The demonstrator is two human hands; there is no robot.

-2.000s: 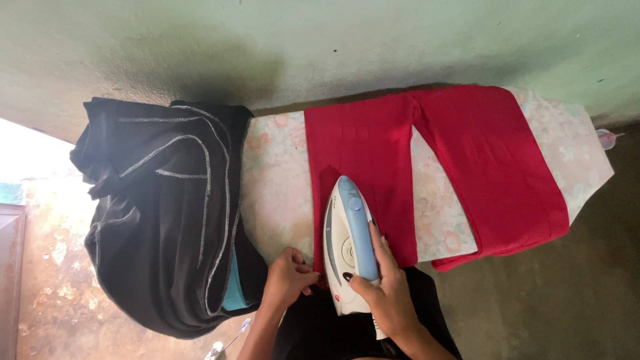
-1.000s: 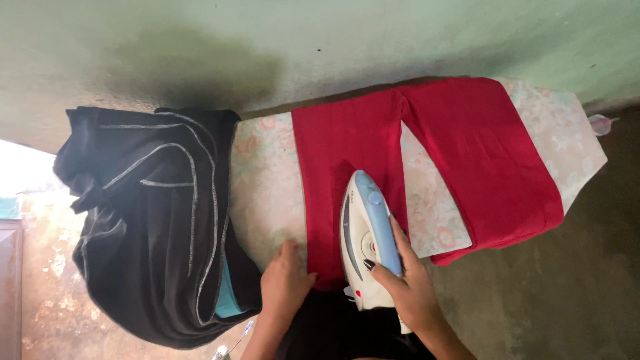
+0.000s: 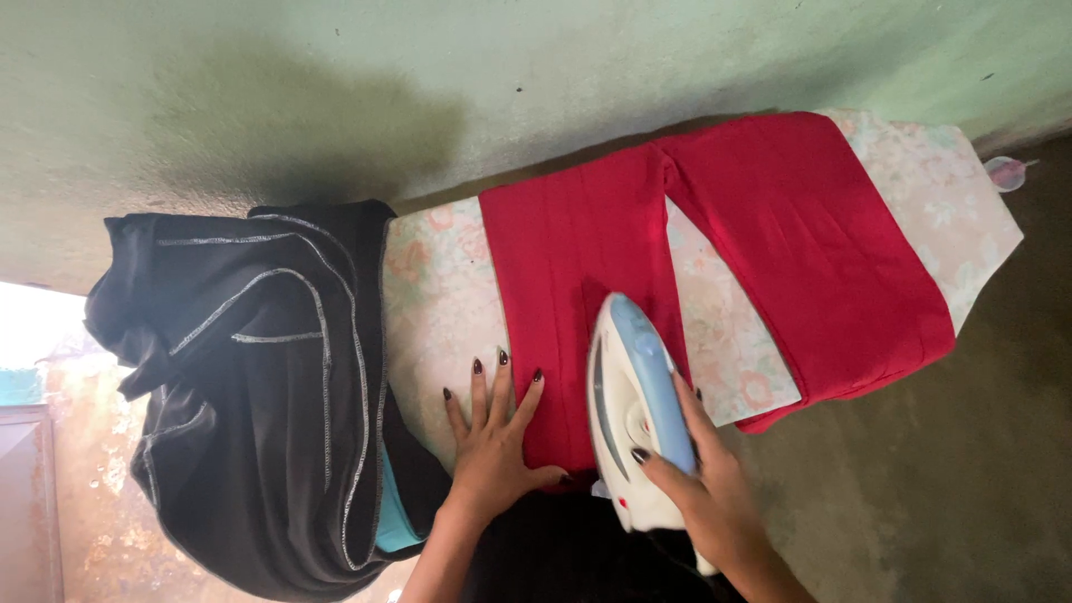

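A white and blue electric iron rests on the near part of a red garment, its tip pointing toward the wall. My right hand grips the iron's blue handle. Left of the iron, my left hand lies palm down with spread fingers, partly on the floral ironing board cover and partly on the garment's left edge. The garment lies across the board in two wide sections that meet near the wall, with the cover showing between them.
Black clothing with pale overlocked seams is heaped over the board's left end, a turquoise cloth showing beneath it. A green wall runs along the far side. A small pinkish translucent object is beyond the board's right end.
My left hand, bent at the garment's near-left edge before, is now spread flat. The iron, held in my right hand throughout, has shifted a little rightward on the red cloth.
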